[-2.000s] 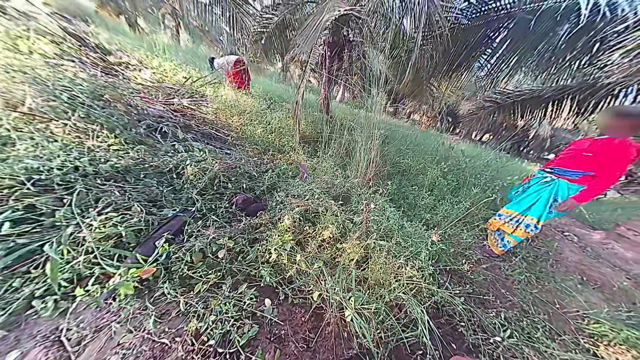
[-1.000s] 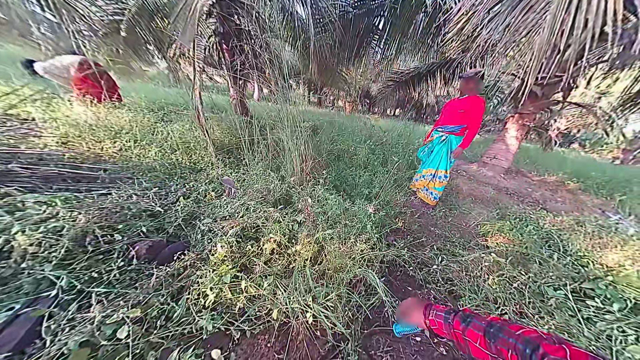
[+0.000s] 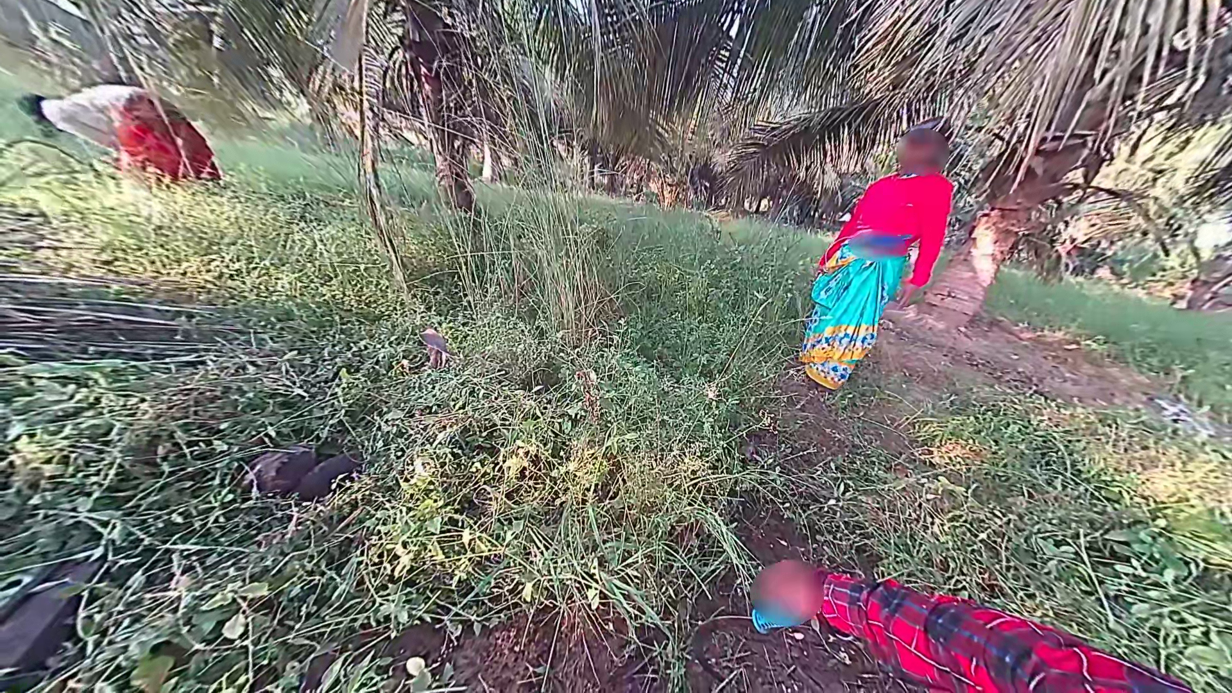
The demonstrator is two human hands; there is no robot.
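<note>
My right hand [image 3: 786, 593], blurred, reaches in from the lower right in a red plaid sleeve [image 3: 948, 630]. It is closed on a blue-handled tool [image 3: 767, 621]. A thin dark curved shape beside it may be the tool's blade, low over bare soil. Just left of the hand stands a clump of green grass and weeds [image 3: 616, 539], its stems not in my grasp. My left hand is out of view.
A person in a red top and turquoise cloth [image 3: 876, 260] stands at the right, near a palm trunk [image 3: 972, 265]. Another person bends over [image 3: 159, 135] at far left. Dark rounded objects [image 3: 298, 472] and a dark flat piece [image 3: 38, 621] lie among the weeds.
My right hand and sleeve, not seen in the oldest frame, have come in at the lower right. The view has swung to the right.
</note>
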